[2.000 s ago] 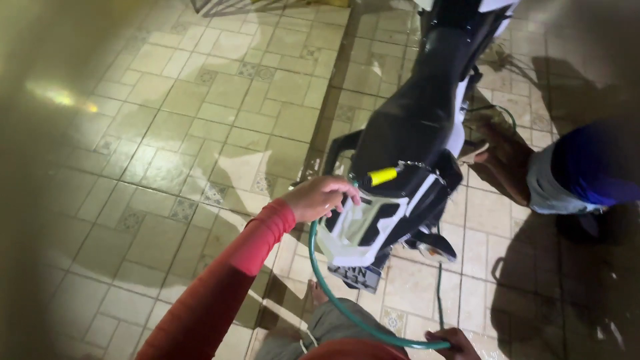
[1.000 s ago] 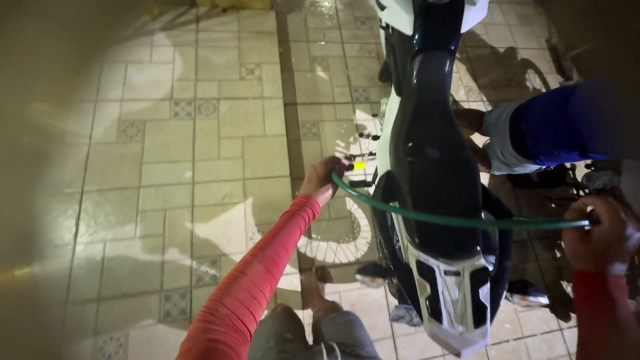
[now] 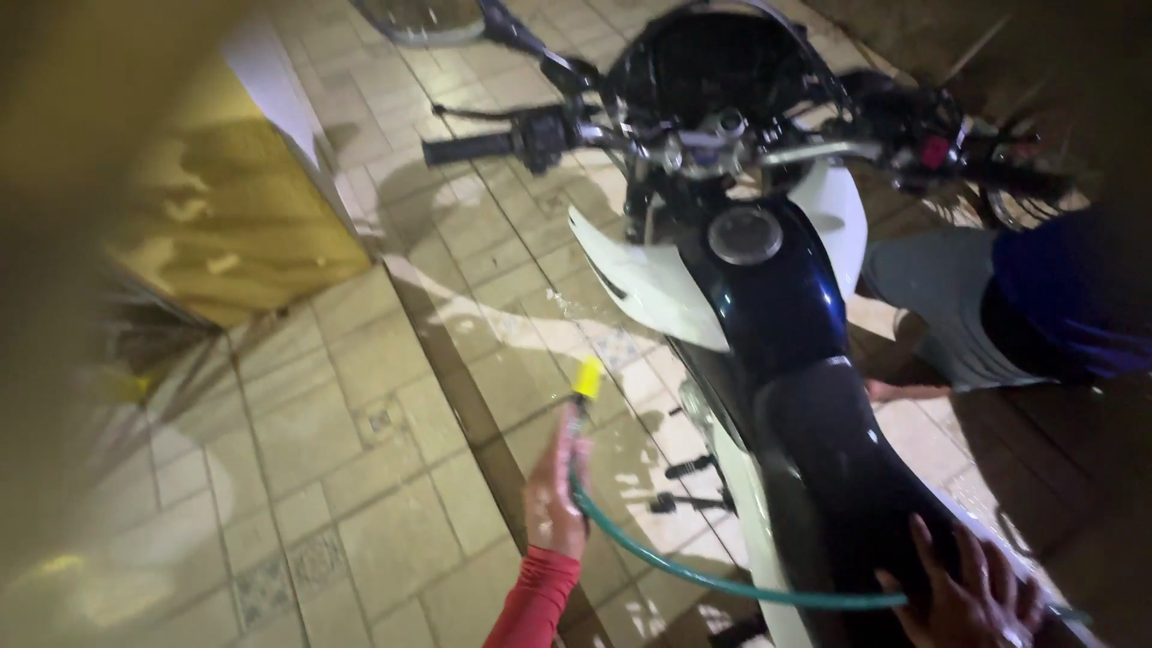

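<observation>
My left hand (image 3: pixel 556 490), below a red sleeve, is closed around a green hose (image 3: pixel 693 576) just behind its yellow nozzle (image 3: pixel 589 378), to the left of a motorcycle. Water drops show past the nozzle's tip. My right hand (image 3: pixel 976 585) lies with fingers spread over the rear of the black seat (image 3: pixel 832 441); the hose passes beneath or beside it, and I cannot tell whether it is gripped. The black fuel tank (image 3: pixel 774 288), with a round cap and a white side panel (image 3: pixel 657 279), is ahead of the seat.
The handlebar's left grip (image 3: pixel 468 148) and a mirror (image 3: pixel 432 18) stick out at the top. Another person in blue and grey clothing (image 3: pixel 945 297) is close on the motorcycle's right. A raised tiled step (image 3: pixel 360 432) runs along the left, with a yellowish panel (image 3: pixel 243 207) beyond.
The view has moved toward the motorcycle's front. My right hand, raised with the hose a second ago, is now down over the seat. My left hand was first over the rear rack and is now beside the motorcycle.
</observation>
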